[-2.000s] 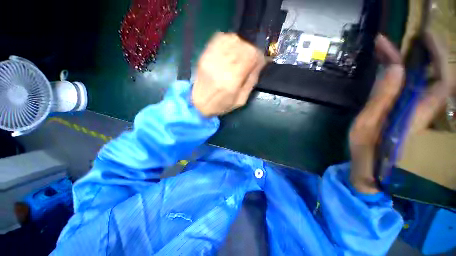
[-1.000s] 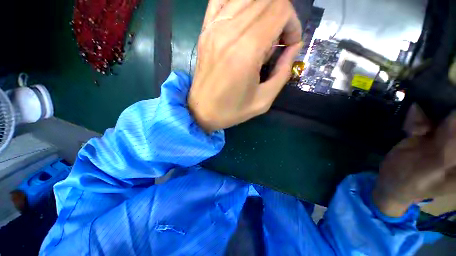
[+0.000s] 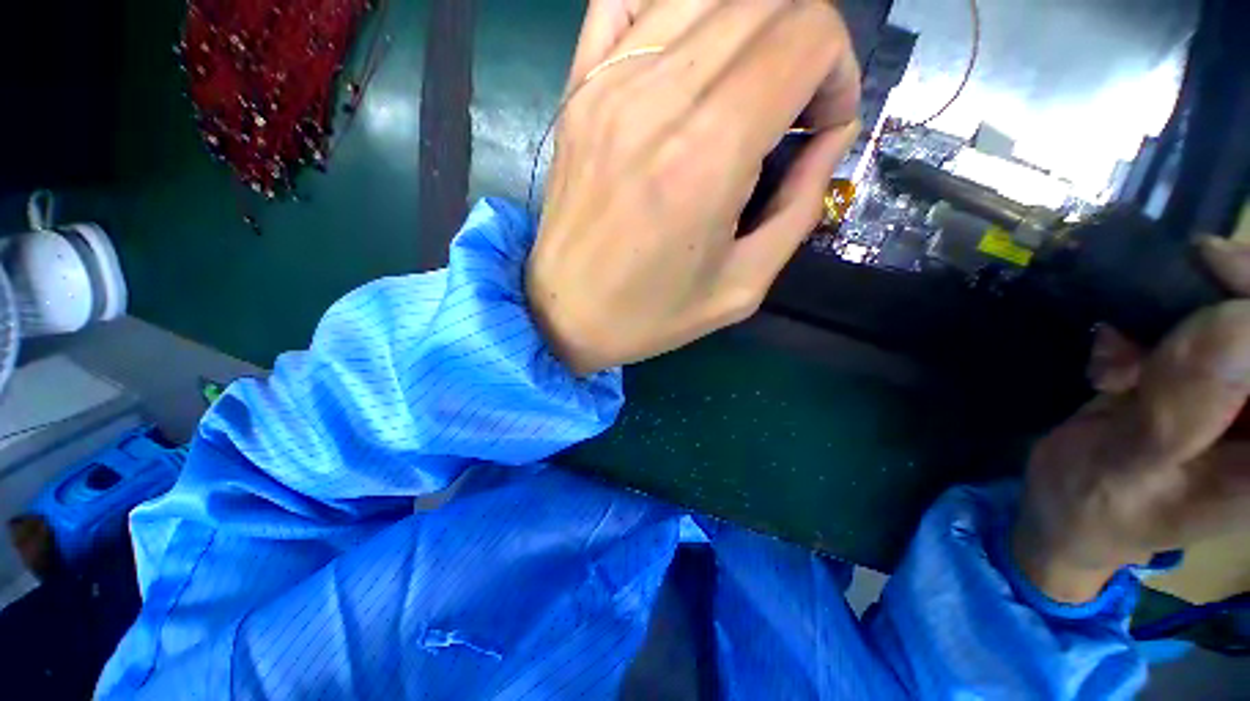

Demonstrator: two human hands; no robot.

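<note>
My left hand (image 3: 685,192) pinches a thin solder wire (image 3: 613,66) between thumb and forefinger; the strand curves over the back of the hand. My right hand (image 3: 1158,425) is closed around the dark, blurred soldering iron (image 3: 987,206), which points left across the circuit board (image 3: 877,226). Its tip is near the board's left part, beside an amber spot; contact cannot be told. The board strip has a yellow label (image 3: 1005,247) and lies along the near edge of the open tablet unit (image 3: 1083,69). A thin curved strand (image 3: 973,62) shows over the tablet's silvery area.
The black holding frame (image 3: 877,315) surrounds the tablet on the green mat (image 3: 740,425). A pile of red wired components (image 3: 267,82) lies at the upper left. A white fan (image 3: 62,281) is cut off at the left edge. A cord (image 3: 1193,623) runs below my right wrist.
My left hand has come to the tablet's left side with the solder wire. My right hand has moved lower right, and the iron has swung from upright to lying across the board.
</note>
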